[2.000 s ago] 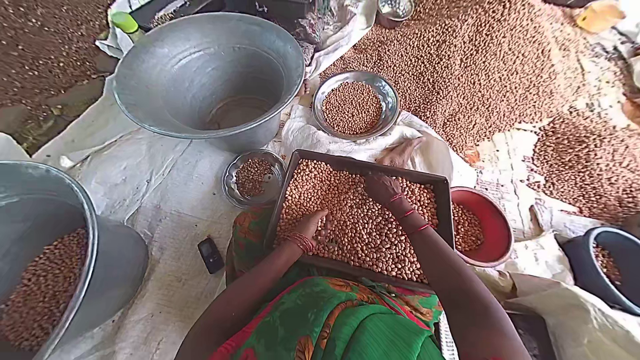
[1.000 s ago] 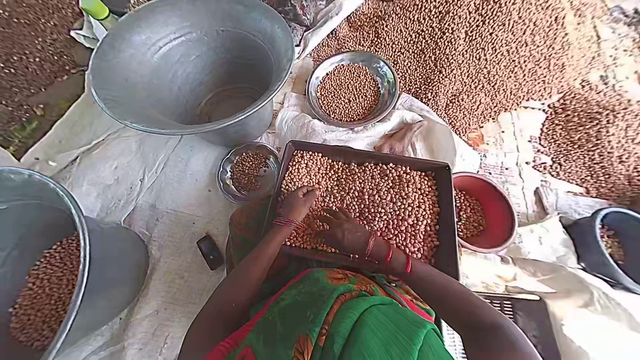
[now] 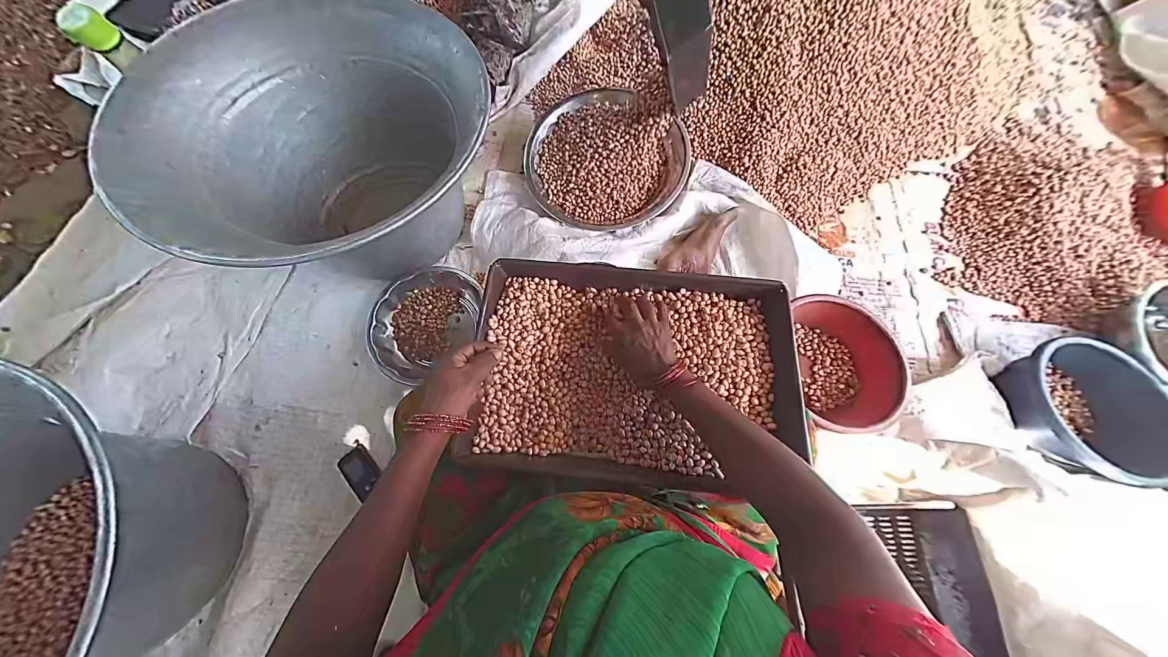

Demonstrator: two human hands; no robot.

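Note:
A dark rectangular tray (image 3: 792, 365) full of shelled nuts or beans (image 3: 538, 383) rests on my lap. My left hand (image 3: 461, 379) is at the tray's left edge, its fingertips pinched together; whether something small is between them cannot be told. My right hand (image 3: 643, 339) lies palm down with spread fingers on the nuts near the tray's middle. A small steel bowl (image 3: 376, 338) with smaller, darker pieces stands just left of the tray. On the right, a red bowl (image 3: 890, 383) holds more nuts.
Beyond the tray stands a steel bowl (image 3: 683, 164) of nuts, with a dark scoop-like thing (image 3: 686, 55) over it. A large metal tub (image 3: 301, 137), another tub (image 3: 173, 529), a mobile phone (image 3: 359, 471), a blue-grey bucket (image 3: 1113, 411), a slotted tray (image 3: 949, 566) and nut heaps (image 3: 821, 100) surround me.
My left hand has moved left from over the nuts to the tray's edge. My right hand has moved farther into the tray. The dark scoop-like thing has appeared over the steel bowl, which looks fuller.

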